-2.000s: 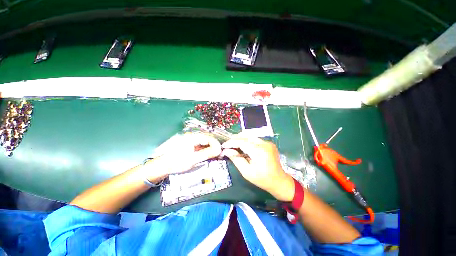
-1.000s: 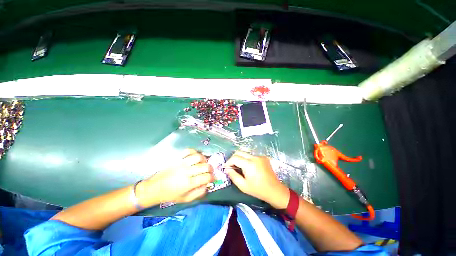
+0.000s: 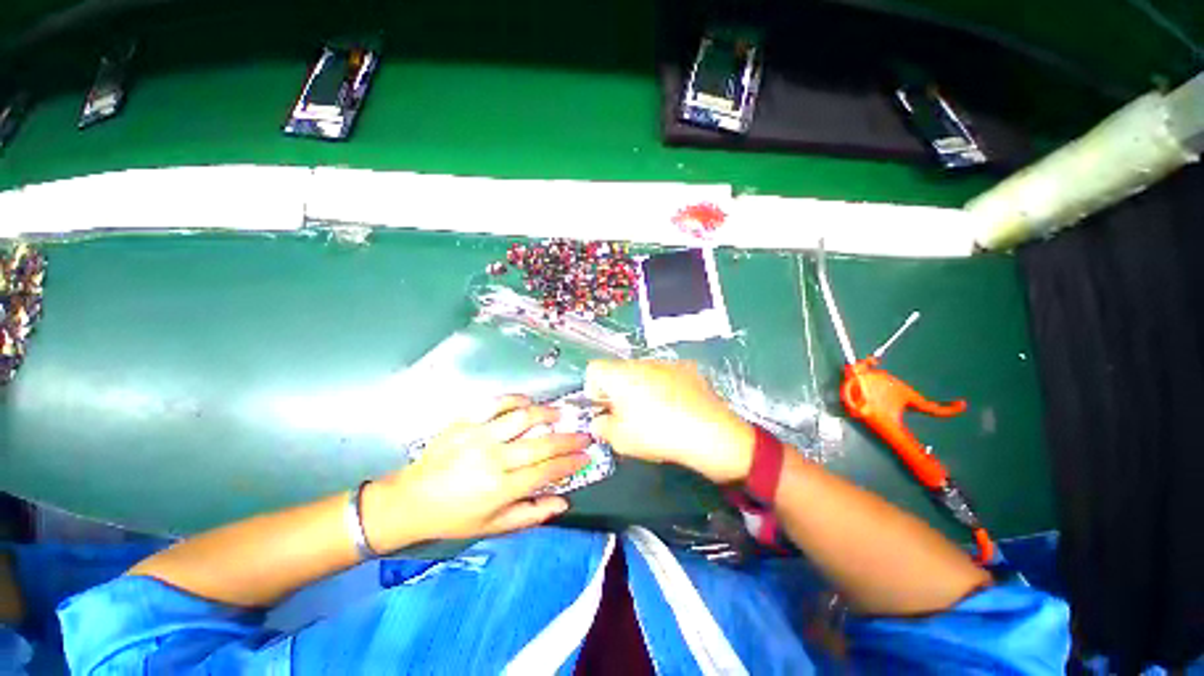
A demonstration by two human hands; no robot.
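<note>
A phone body (image 3: 597, 465) lies on the green bench near the front edge, silvery side up, mostly covered by my hands. My left hand (image 3: 486, 473) lies flat over its left part with the fingers spread, holding it down. My right hand (image 3: 667, 416) is at its upper right end, fingers bent together over the phone body; whether they pinch a small part is hidden. A pile of small dark red and black parts (image 3: 576, 279) lies beyond my hands, with a bundle of thin clear strips (image 3: 555, 321) in front of it.
A white card with a black square (image 3: 680, 284) lies right of the pile. Clear film (image 3: 792, 420) and an orange-red blow gun (image 3: 901, 412) lie to the right. A white raised strip (image 3: 528, 200) separates the belt with phones (image 3: 333, 93). Another parts pile (image 3: 19, 306) is far left.
The phone body was uncovered two seconds ago; my left hand has come down over it. My right hand has moved from above the phone onto its upper end. The view has shifted slightly.
</note>
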